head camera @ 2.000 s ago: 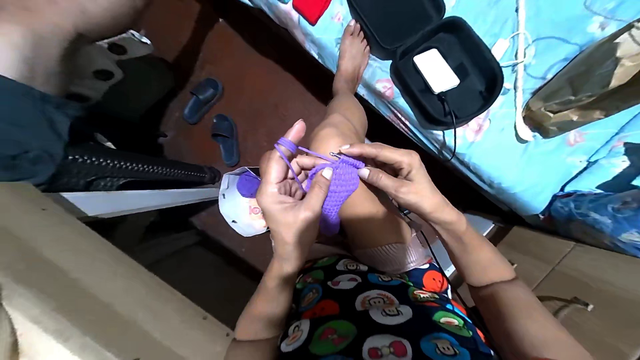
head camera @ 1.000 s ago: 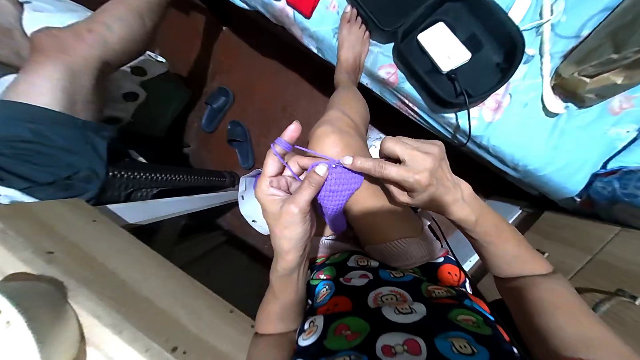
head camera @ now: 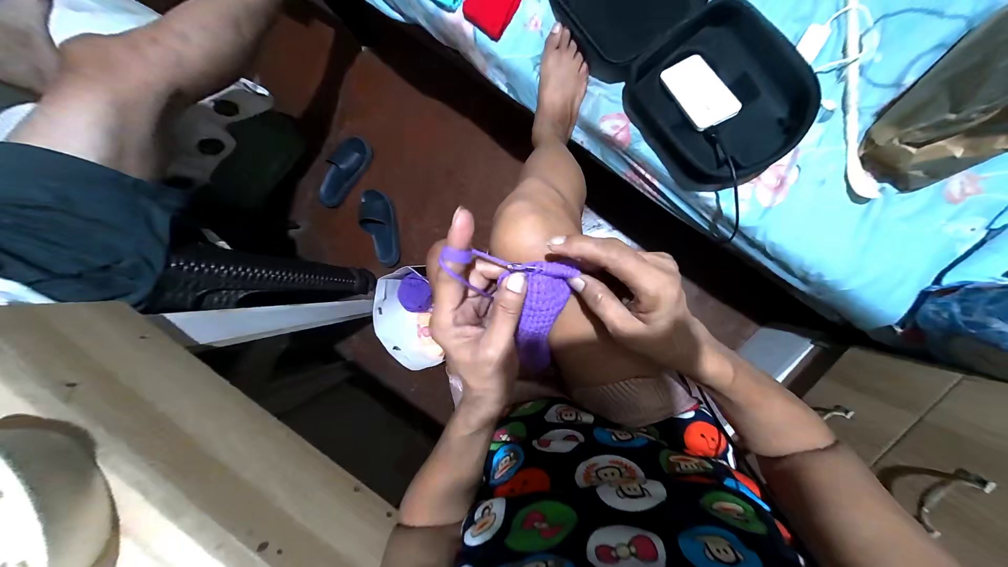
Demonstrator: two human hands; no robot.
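Observation:
A purple crocheted piece [head camera: 543,303] hangs between my hands over my bent leg. My left hand [head camera: 476,315] pinches its left upper edge between thumb and a finger, with purple yarn [head camera: 457,257] looped round the raised index finger. My right hand [head camera: 638,291] is at the top right edge, thumb and index finger at the work. A thin metal crochet hook [head camera: 521,268] shows at the top edge; its handle is hidden, seemingly by the stitches and fingers. A purple yarn ball [head camera: 414,292] sits in a white bag [head camera: 394,331] at my left.
A wooden board [head camera: 197,417] lies at lower left. Slippers [head camera: 346,169] are on the red floor. Another person's leg [head camera: 150,71] is at upper left. On the bed [head camera: 906,236] rest an open black case [head camera: 756,134] with a white device [head camera: 701,90], and a brown bag [head camera: 937,110].
My right hand's fingers have spread from a closer curl, with thumb and index finger now apart at the edge. My left hand keeps its pinch and yarn loop.

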